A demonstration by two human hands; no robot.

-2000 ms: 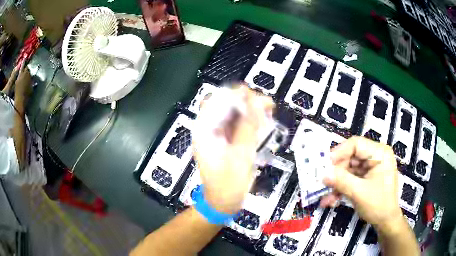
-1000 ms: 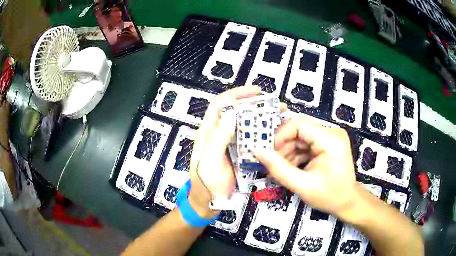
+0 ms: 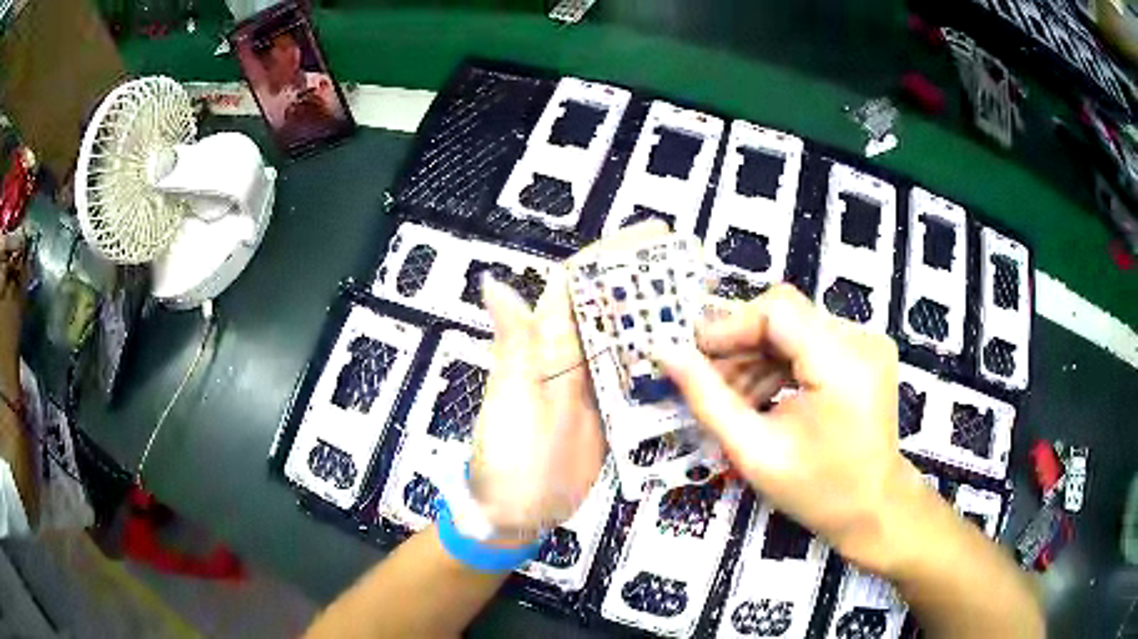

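Note:
A pale circuit board unit [image 3: 639, 306] with small dark squares is held above the middle of the black blister tray [image 3: 468, 144]. It lies against a white housing frame [image 3: 649, 456], whose end shows below it. My left hand [image 3: 537, 387], with a blue wristband [image 3: 481, 537], supports the unit from the left and beneath; its thumb is raised. My right hand [image 3: 799, 406] touches the board's lower right with its fingertips. A thin dark wire [image 3: 577, 368] runs from the board across my left palm. Several white frames lie in the tray pockets.
A small white fan [image 3: 181, 187] and an upright smartphone [image 3: 293, 81] stand left of the tray. A green belt [image 3: 749, 56] with loose units runs behind a white strip [image 3: 1086, 322]. A red piece [image 3: 1045, 468] lies at the right. A red holder [image 3: 181, 546] is at lower left.
The hands, apart two seconds ago, came together at the board. Since one second ago the board has tilted, my left thumb has lifted off it, and the red piece below it no longer shows.

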